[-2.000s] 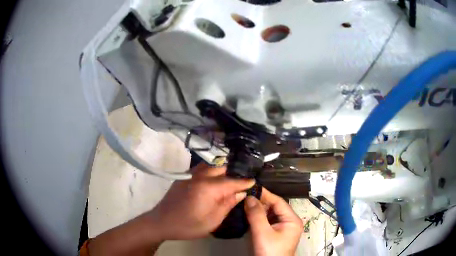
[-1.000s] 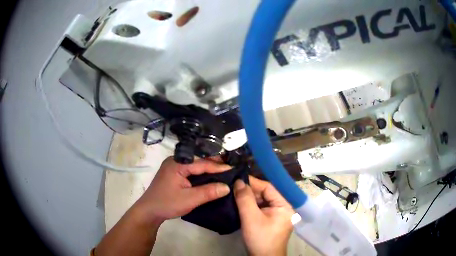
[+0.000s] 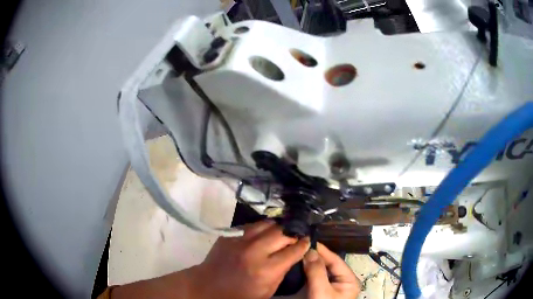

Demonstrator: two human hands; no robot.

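Note:
The black fabric workpiece [image 3: 292, 281] lies bunched below the needle area, mostly hidden by my hands. My left hand [image 3: 254, 260] presses and pinches it from the left, fingertips close under the black presser linkage [image 3: 298, 213]. My right hand [image 3: 330, 275] pinches its right edge between thumb and fingers and is cut off by the bottom of the picture. The needle and presser foot are hidden behind the linkage and fingertips. No zipper can be made out.
The white machine head [image 3: 374, 105] spans the upper view. A curved white guard [image 3: 143, 169] hangs at its left end. The blue tube [image 3: 450, 193] crosses the right side. A brass-brown bar [image 3: 380, 216] runs right from the needle. A dark slotted bracket [image 3: 386, 264] lies right of my hands.
The view has shifted, so the machine and hands sit lower and the blue tube is back at the right. Less fabric shows than one second ago; both hands still hold it near the needle.

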